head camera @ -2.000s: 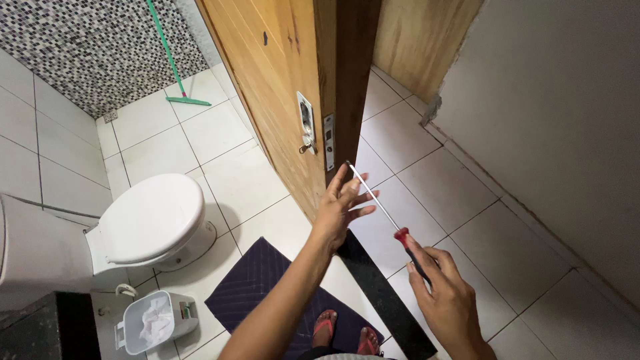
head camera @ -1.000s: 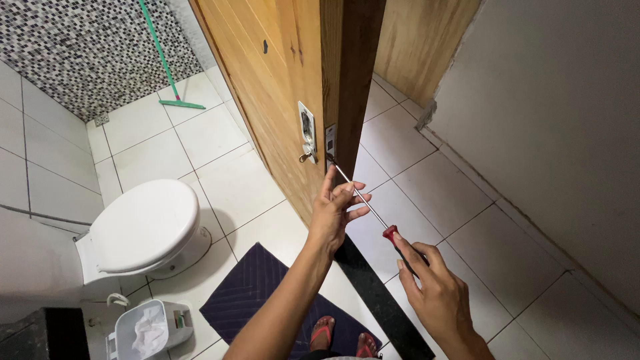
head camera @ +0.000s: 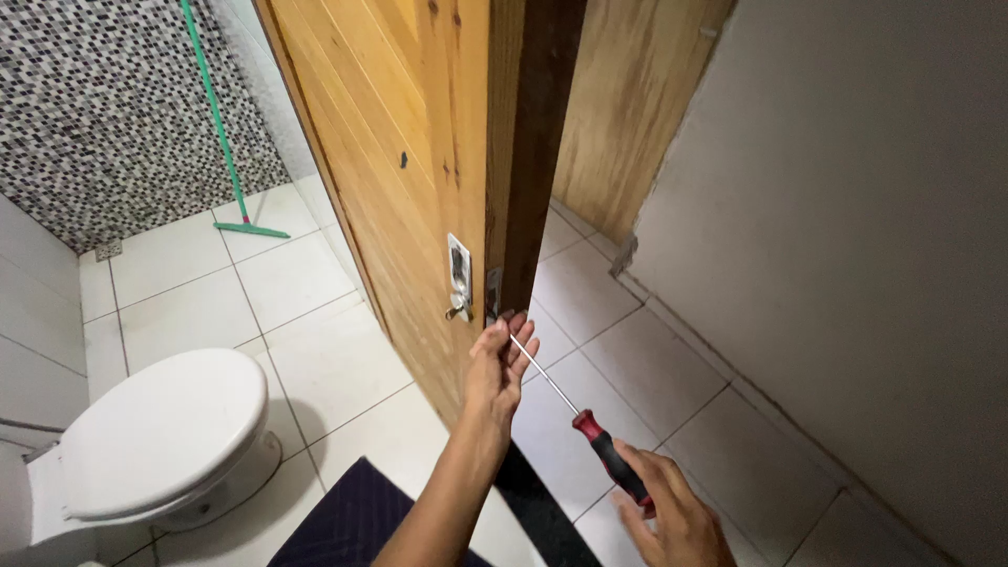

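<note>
My right hand [head camera: 669, 504] holds a screwdriver [head camera: 610, 457] by its red and black handle, at the lower right of the middle. Its thin metal shaft runs up and left to the door edge, where my left hand [head camera: 500, 358] has its fingers around the tip, so the tip is hidden. The wooden door [head camera: 449, 197] stands with its edge toward me. A metal lock faceplate [head camera: 494, 287] in that edge lies just above my left fingers, its lower end covered by them. Beside it, on the door face, sits a metal handle plate [head camera: 459, 272] with a key in it.
A white toilet [head camera: 169, 433] with its lid down stands at the left. Behind it, a green squeegee [head camera: 250, 229] rests on the tiled floor. A dark mat [head camera: 354, 512] lies below the door, beside a black threshold strip [head camera: 543, 504]. A plain wall [head camera: 827, 197] borders the right side.
The fingers of my left hand, spread before, have drawn in around the screwdriver tip at the faceplate. My right hand still holds the handle. The view has shifted, and the bin and feet have left it.
</note>
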